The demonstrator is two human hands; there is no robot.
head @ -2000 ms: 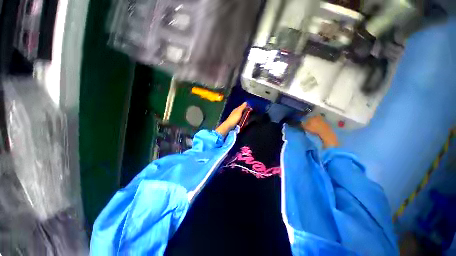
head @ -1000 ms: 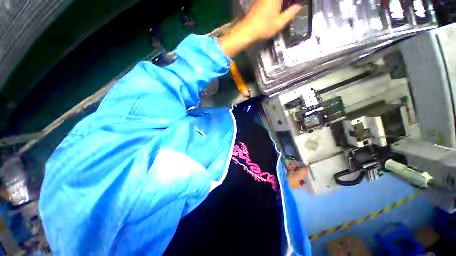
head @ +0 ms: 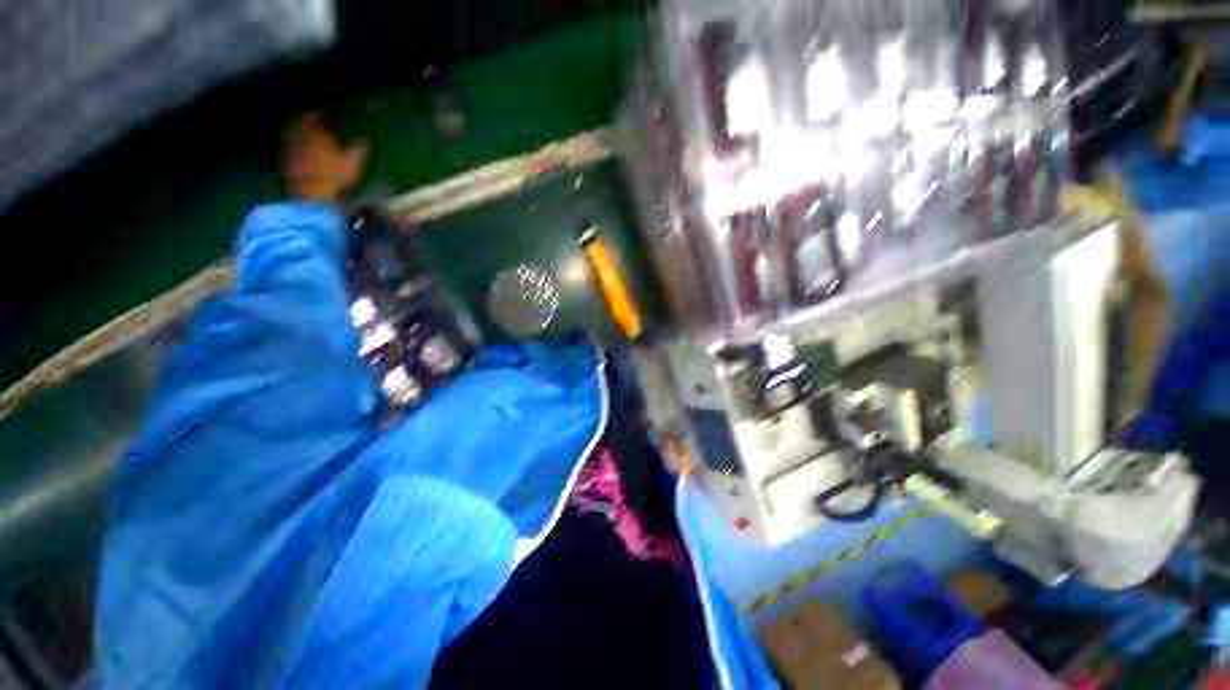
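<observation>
My left hand point(head: 318, 159) is blurred, at the far edge of the green bench beside the belt. A small dark patch shows at its fingers; I cannot tell whether it holds a unit. Just below it a blister tray point(head: 405, 324) with dark and shiny parts lies partly behind my sleeve. My right hand point(head: 679, 458) shows only as a small blurred patch at the machine's front edge; its grip cannot be made out. The white benchtop machine point(head: 796, 465) stands on the right.
An orange-yellow screwdriver point(head: 614, 286) and a round silvery dish point(head: 523, 299) lie on the bench. Stacked filled blister trays point(head: 863, 162) stand behind the machine. The dark green belt point(head: 540, 95) runs beyond the bench. A person's pink sleeve point(head: 991, 667) shows at the bottom right.
My left hand has moved from the stacked trays leftward to the belt side. The view has shifted, bringing the dish and bench tray into sight. My right hand stays near the machine's front edge.
</observation>
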